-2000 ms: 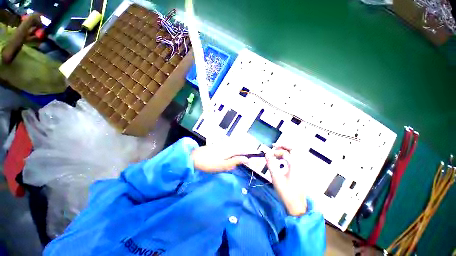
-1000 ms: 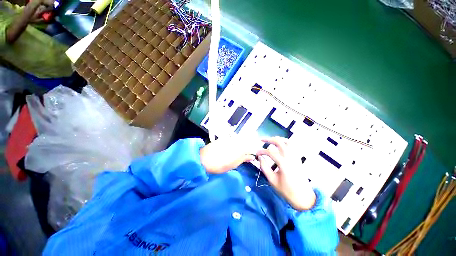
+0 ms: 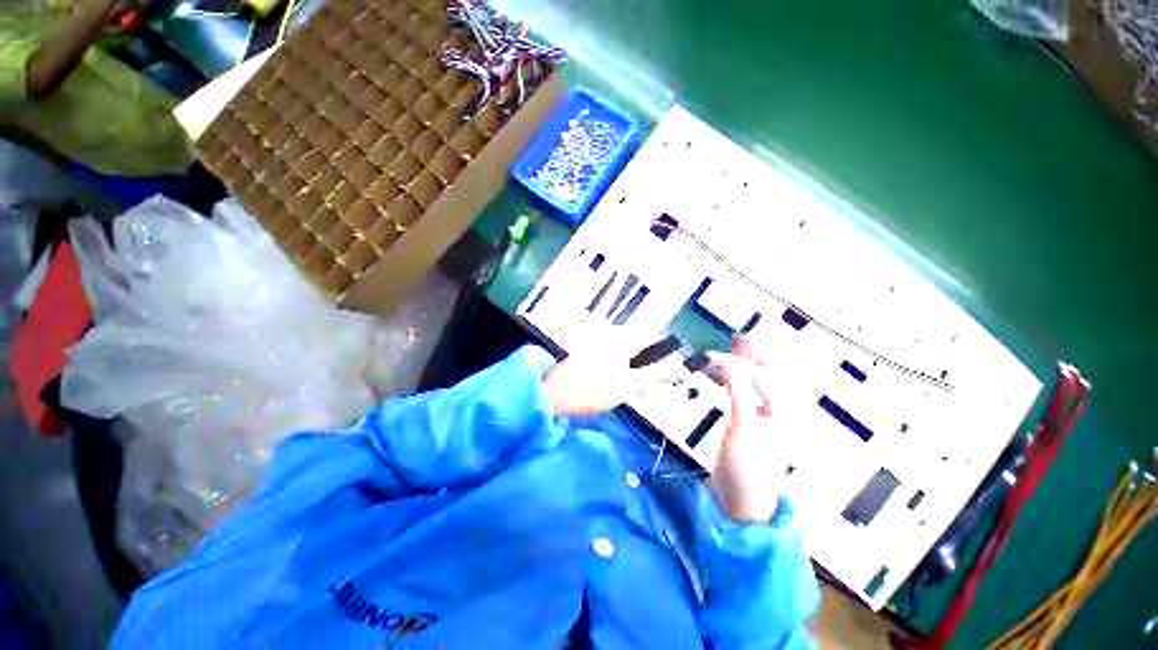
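The white cut-out panel (image 3: 813,260) lies slanted on the green bench in front of me, with a thin wire lead (image 3: 864,349) running across it from a square hole. My left hand (image 3: 594,385) is over the panel's near edge. My right hand (image 3: 745,400) is just right of it, over the panel. A small dark part (image 3: 697,363) is pinched between the fingertips of both hands. Another dark shape (image 3: 657,352) shows beside my left fingers; I cannot tell whether it is a part or an opening.
Left: cardboard divider box (image 3: 343,152), wire harnesses (image 3: 505,61), plastic bags (image 3: 229,368) and a person's yellow-green sleeve. Blue screw tray (image 3: 574,155) and small green-handled tool (image 3: 518,231) lie beyond the panel's left edge. Right: red leads (image 3: 1016,495), orange-yellow leads (image 3: 1079,571), dark screwdriver-like tool (image 3: 946,552).
The pale strip that hung across the blue tray and panel edge is gone from view. My hands have moved slightly up over the panel, and the dark part between them shows more clearly.
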